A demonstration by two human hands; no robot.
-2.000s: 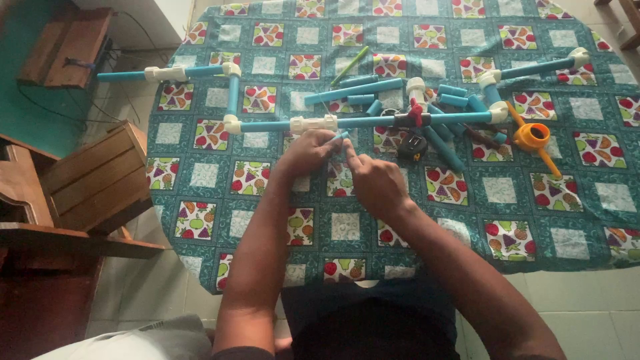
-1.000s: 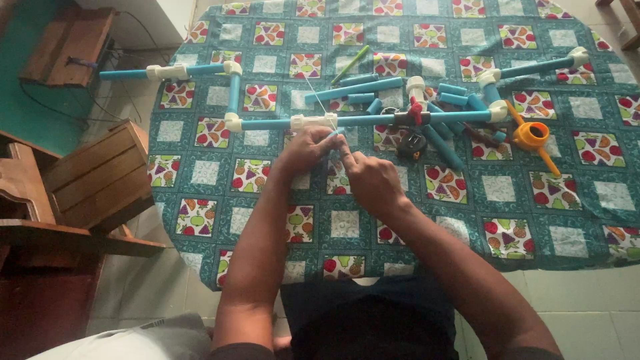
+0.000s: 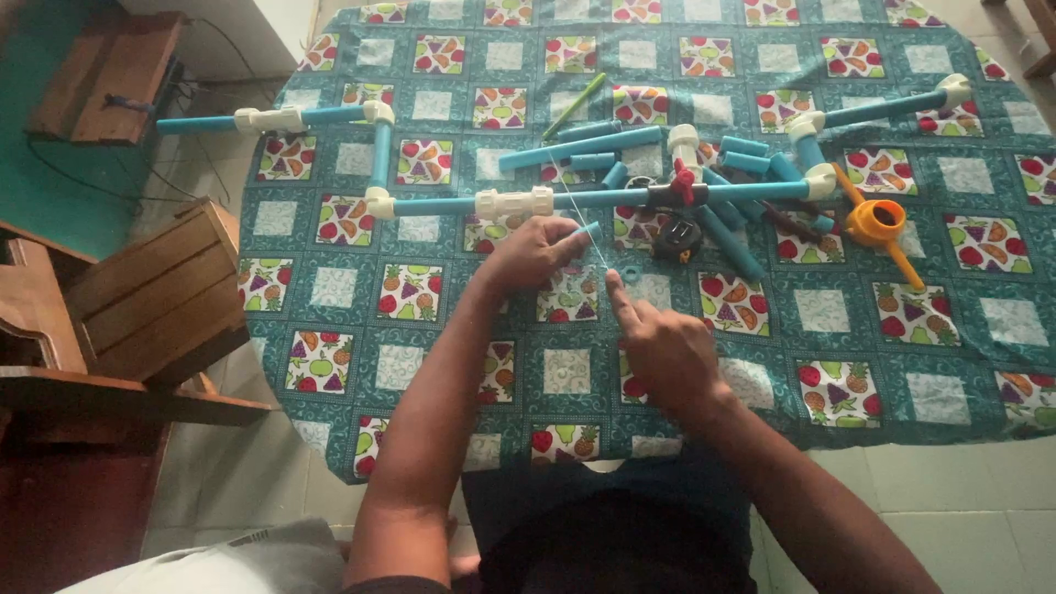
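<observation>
My left hand [image 3: 540, 252] pinches a short piece of blue plastic pipe [image 3: 589, 230] between thumb and fingers. A thin, pale, straight strip [image 3: 569, 194], perhaps a saw blade, crosses this piece and meets the fingertips of my right hand [image 3: 664, 342], whose index finger is stretched out and other fingers curled. A small blue ring [image 3: 631, 273] lies beside that fingertip. Beyond my hands lies a joined run of blue pipe [image 3: 433, 206] with white fittings, including a white union [image 3: 516, 201], and a ball valve with a red handle [image 3: 684, 182].
A black tape measure [image 3: 677, 238] sits right of my left hand. Loose blue pipe pieces [image 3: 730, 243] and a green pen-like stick [image 3: 575, 106] lie around the pipe run. At the right is an orange two-handled tool [image 3: 876, 216]. Wooden furniture [image 3: 157, 289] stands left of the cloth-covered table [image 3: 565, 371].
My right hand has moved away from my left, toward my body and to the right. The thin strip has shifted the same way. My left hand has stayed nearly in place, and the blue ring now shows.
</observation>
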